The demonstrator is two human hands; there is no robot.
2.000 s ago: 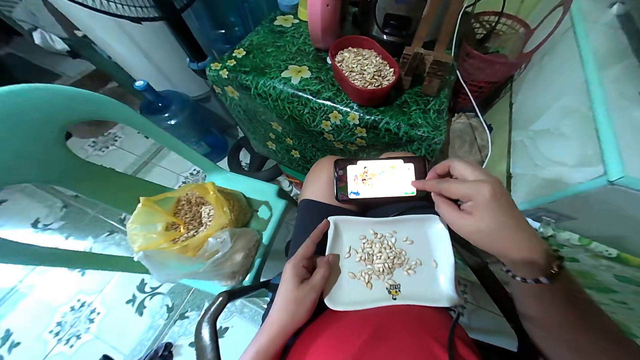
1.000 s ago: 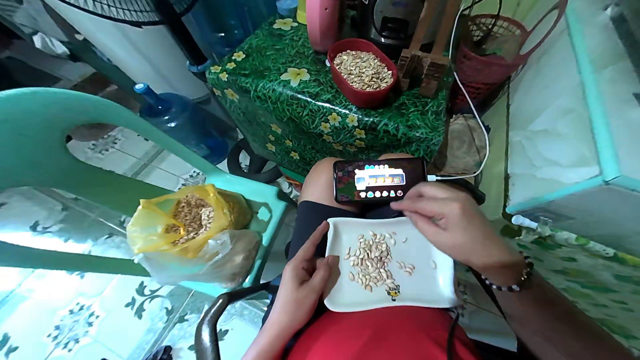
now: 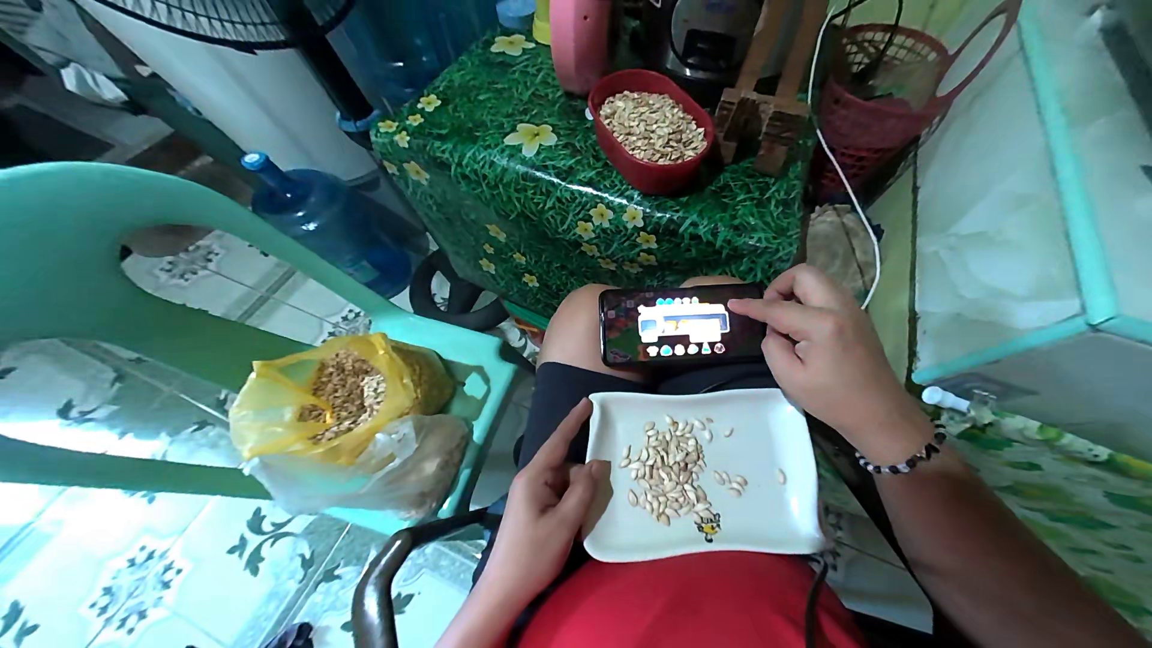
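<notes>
A white rectangular plate (image 3: pixel 756 531) rests on my lap with a loose pile of pale seeds (image 3: pixel 668 470) on it. My left hand (image 3: pixel 553 495) grips the plate's left edge, thumb over the rim. Beyond the plate, a smartphone (image 3: pixel 684 326) with a lit screen lies across my thighs. My right hand (image 3: pixel 823 346), with a beaded bracelet at the wrist, has its index fingertip at the right part of the screen and holds nothing.
A red bowl (image 3: pixel 652 171) of seeds stands on a table with a green floral cover (image 3: pixel 504 189). On a green plastic chair (image 3: pixel 360 297) at left sits a yellow plastic bag (image 3: pixel 288 414) of seeds or husks. A blue water jug (image 3: pixel 333 225) lies behind it. A white cable (image 3: pixel 841 171) hangs at right.
My right hand moved off the phone's right end toward the plate, then back to the screen. The screen's picture has changed. A white cable seen at the phone's right end one second ago no longer shows there.
</notes>
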